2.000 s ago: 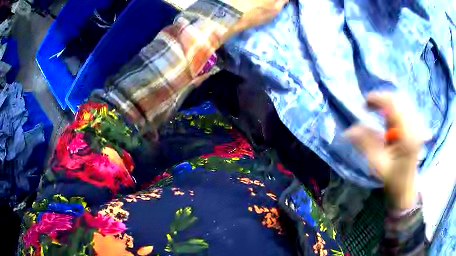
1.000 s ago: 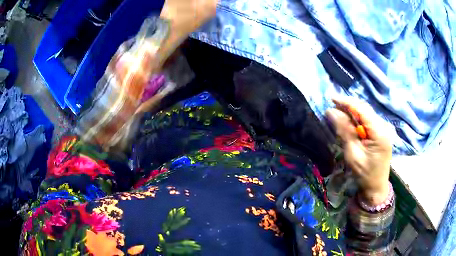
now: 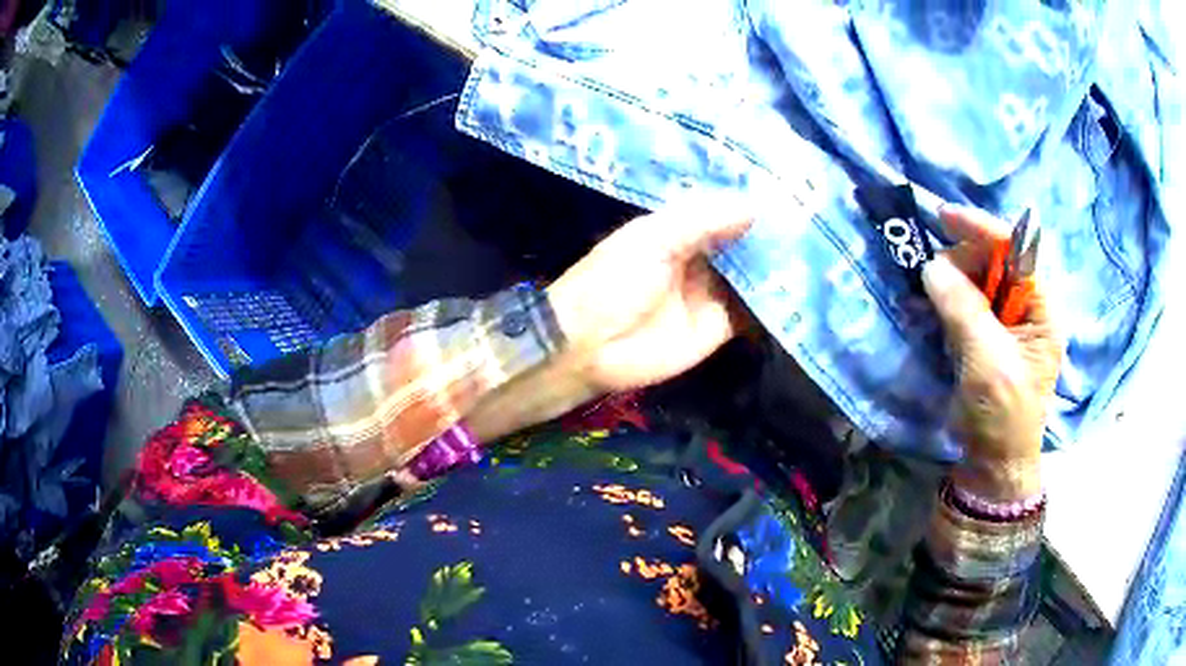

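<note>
The light-blue mottled denim garment (image 3: pixel 585 124) lies over the table edge, with a stitched edge band running from the upper middle down to my right hand. My left hand (image 3: pixel 663 293) holds this band near its middle, thumb on top and fingers beneath. My right hand (image 3: pixel 995 338) pinches the garment at its right part, beside a small black label (image 3: pixel 895 232) with white marks. The orange-handled thread snips (image 3: pixel 1012 273) sit in my right hand, their metal blades pointing up. My right fingers under the cloth are partly hidden.
Blue plastic crates (image 3: pixel 169 267) stand at the upper left. A grey-blue garment pile (image 3: pixel 46 390) is at the far left. The white table top (image 3: pixel 1119 501) shows at the right, with more denim at the lower right corner.
My left hand has moved right and down from the top of the view onto the garment's edge. My right hand has moved slightly right and now holds the cloth by the label, which is turned flat to view.
</note>
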